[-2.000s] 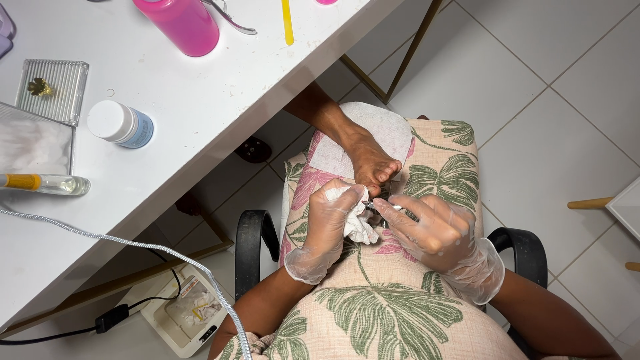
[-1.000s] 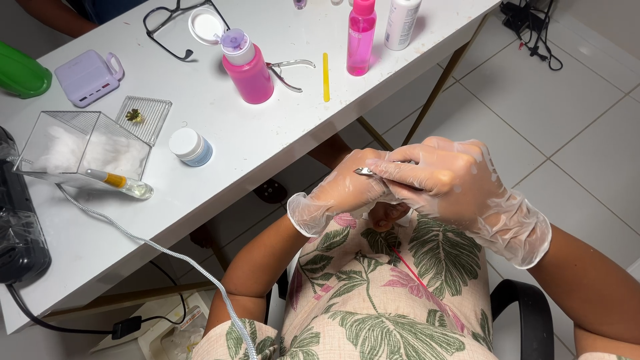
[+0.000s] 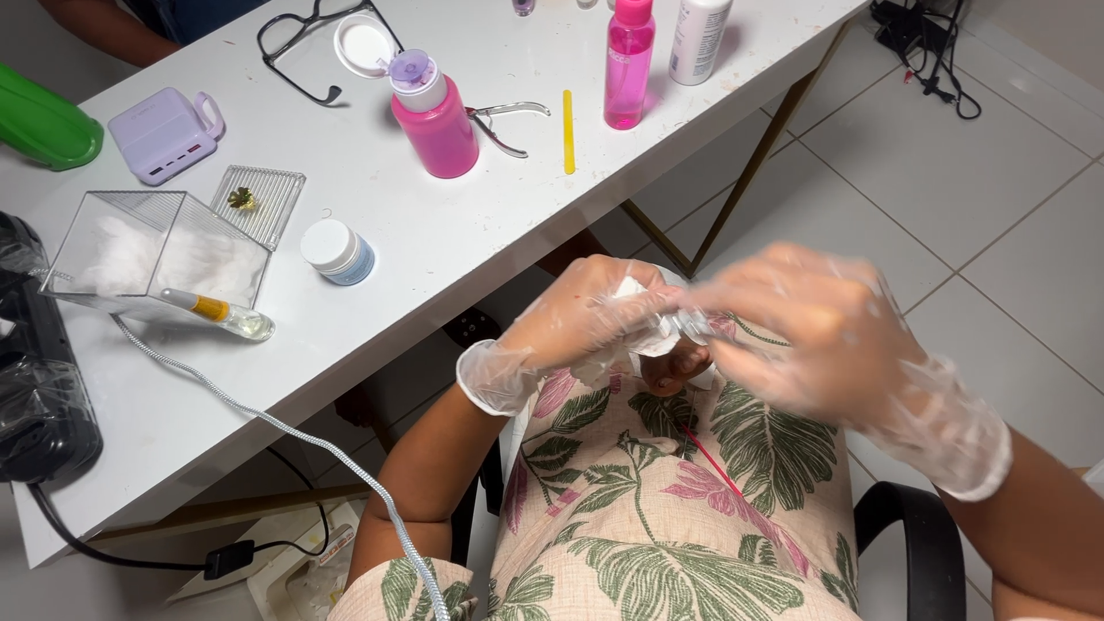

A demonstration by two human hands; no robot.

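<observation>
Both my hands wear clear disposable gloves and meet above my lap. My left hand (image 3: 586,315) grips a crumpled white wipe (image 3: 653,338). My right hand (image 3: 802,328) is blurred; its fingers close on a small metal tool (image 3: 693,324) against the wipe, its kind too blurred to tell. Just under the wipe, the toes of another person's foot (image 3: 671,369) show, the rest mostly hidden by my hands. A thin red stick (image 3: 711,459) lies on the leaf-patterned cloth of my lap.
On the white table (image 3: 345,362) stand a pink pump bottle (image 3: 434,121), cuticle nippers (image 3: 509,125), a yellow nail file (image 3: 568,132), a white-lidded jar (image 3: 337,252) and a clear box of cotton (image 3: 159,259). A braided cord (image 3: 285,427) hangs past my left arm. A person's arm (image 3: 108,30) rests beyond.
Both hands have risen from beside the foot, which they now largely cover. The metal tool, plain in my right hand one second ago, is now at the wipe. The view has shifted toward the table.
</observation>
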